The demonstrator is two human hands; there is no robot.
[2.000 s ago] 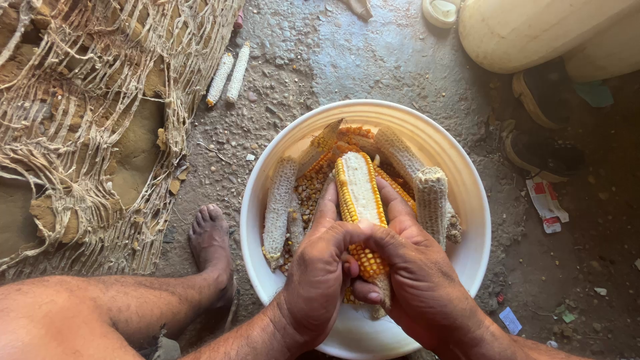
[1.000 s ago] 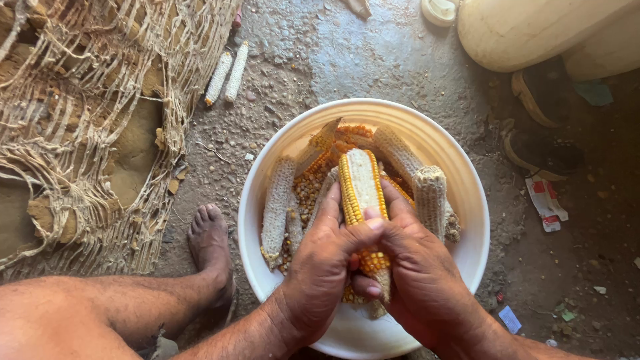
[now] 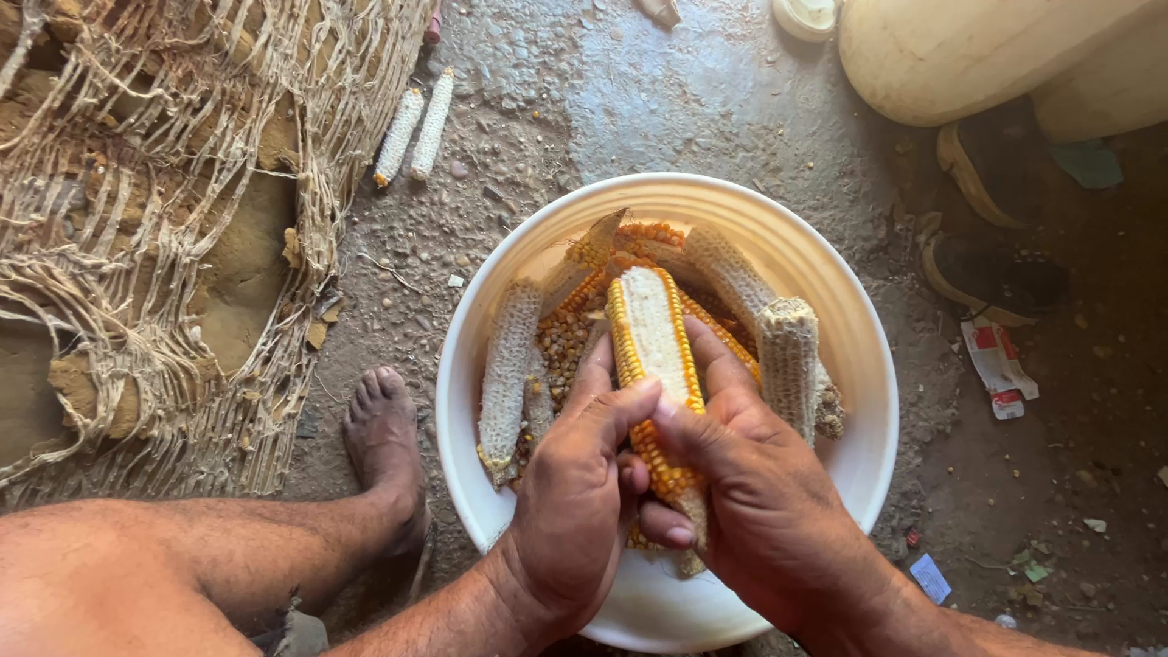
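Note:
Above a white plastic bucket (image 3: pixel 881 383), my left hand (image 3: pixel 579 484) and my right hand (image 3: pixel 757 474) both grip one ear of corn (image 3: pixel 650 338). Its upper face is bare and pale, with yellow kernels along both sides and at its lower end. Both thumbs press on the ear near its middle. Inside the bucket, shelled corn cobs (image 3: pixel 511 374) lean at the left, and another bare cob (image 3: pixel 789 365) stands at the right. Loose kernels (image 3: pixel 563 342) and orange-kernelled ears (image 3: pixel 650 239) lie between them, partly hidden by my hands.
Two bare cobs (image 3: pixel 432 123) lie on the rough floor beside torn woven netting (image 3: pixel 301 182). My bare foot (image 3: pixel 381 429) is left of the bucket. At the right are large cream containers (image 3: pixel 967 46), dark shoes (image 3: pixel 995 274) and a torn red-and-white wrapper (image 3: pixel 996 365).
My thumbs have shifted on the ear, and the tips are now close together over its bare face. Both hands still hold the ear above the bucket.

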